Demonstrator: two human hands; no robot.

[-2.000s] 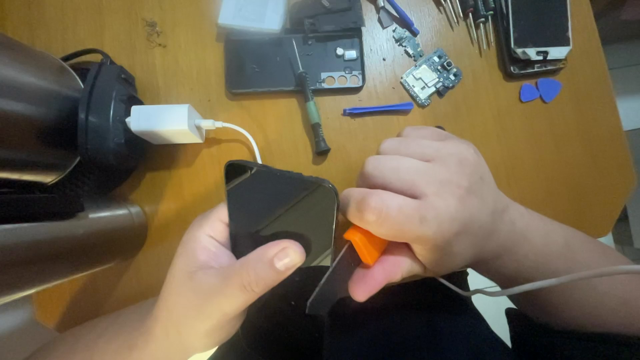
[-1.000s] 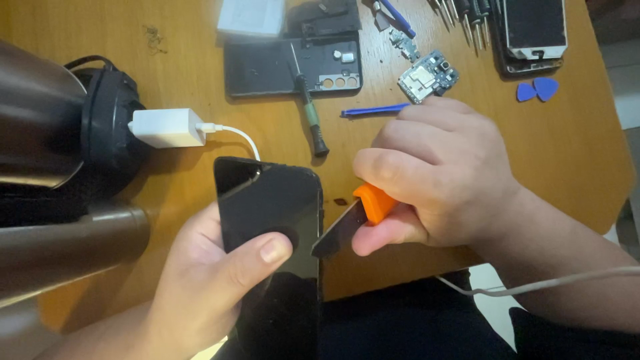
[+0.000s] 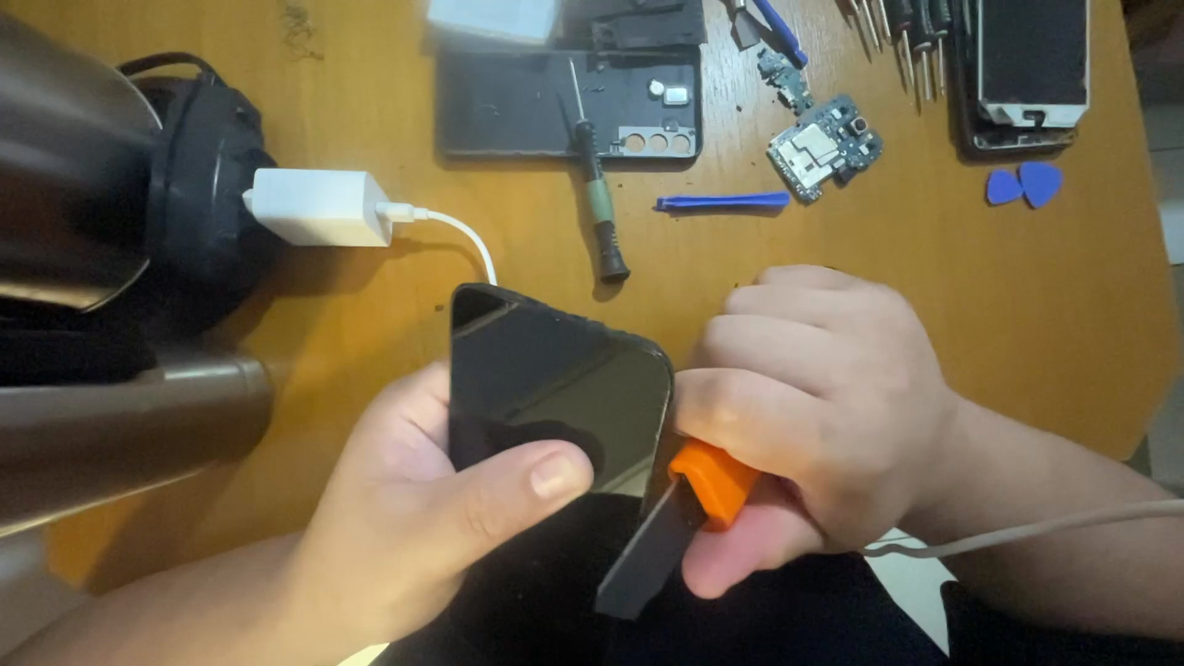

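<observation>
My left hand (image 3: 444, 518) grips a black smartphone (image 3: 555, 398), its thumb lying across the glossy screen. My right hand (image 3: 823, 407) is closed around the orange handle (image 3: 717, 481) of a tool with a flat dark blade (image 3: 647, 555). That blade points down and to the left, past the phone's right edge. Where the blade's upper part meets the phone, I cannot tell whether they touch. My right index finger is close against the phone's side. The fingers of my left hand behind the phone are hidden.
Beyond my hands lie a screwdriver (image 3: 597, 199), a blue plastic pry tool (image 3: 721, 202), a phone circuit board (image 3: 823, 148), a black phone housing (image 3: 518, 111), blue picks (image 3: 1041, 183) and another phone (image 3: 1031, 55). At left are a white charger (image 3: 319, 208) and a dark cylindrical appliance (image 3: 74, 157).
Compared with one second ago, the phone is tilted differently and my right hand is closer against its edge. The orange-handled tool has moved lower, and its blade extends below my left thumb.
</observation>
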